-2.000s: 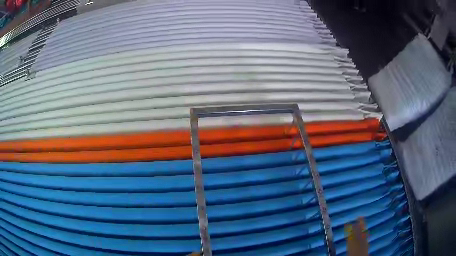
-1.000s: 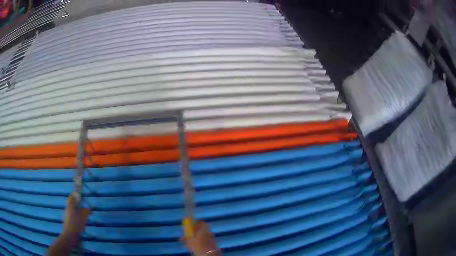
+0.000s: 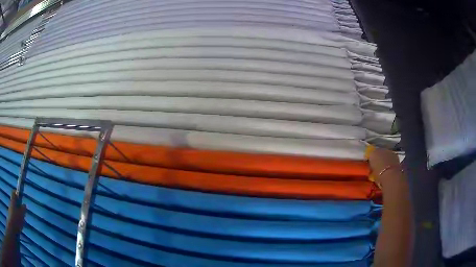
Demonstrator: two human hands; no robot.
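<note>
A grey metal frame [image 3: 88, 193] with a U-shaped end lies slanted over the cloth at the left. My left hand [image 3: 14, 221] is around its left bar at the left edge of the picture. Orange cloth [image 3: 235, 174] runs in two ridges between white ridged cloth [image 3: 224, 107] and blue cloth [image 3: 224, 221]. My right hand [image 3: 385, 166], with yellow finger covers, is at the right end of the orange and nearest white ridges. Its fingertips touch the cloth edge; whether they pinch it cannot be told.
Paler lilac-grey ridged cloth [image 3: 209, 15] lies beyond the white. Bare metal rods [image 3: 31, 44] show at the upper left. A dark floor strip [image 3: 412, 68] runs along the right side. Two whitish cloth stacks or panels [image 3: 454, 114] stand beyond it at the right edge.
The metal frame moved right to left across the cloth. My right hand has let go of its right bar and reached right to the cloth ends. My left hand stays on the frame.
</note>
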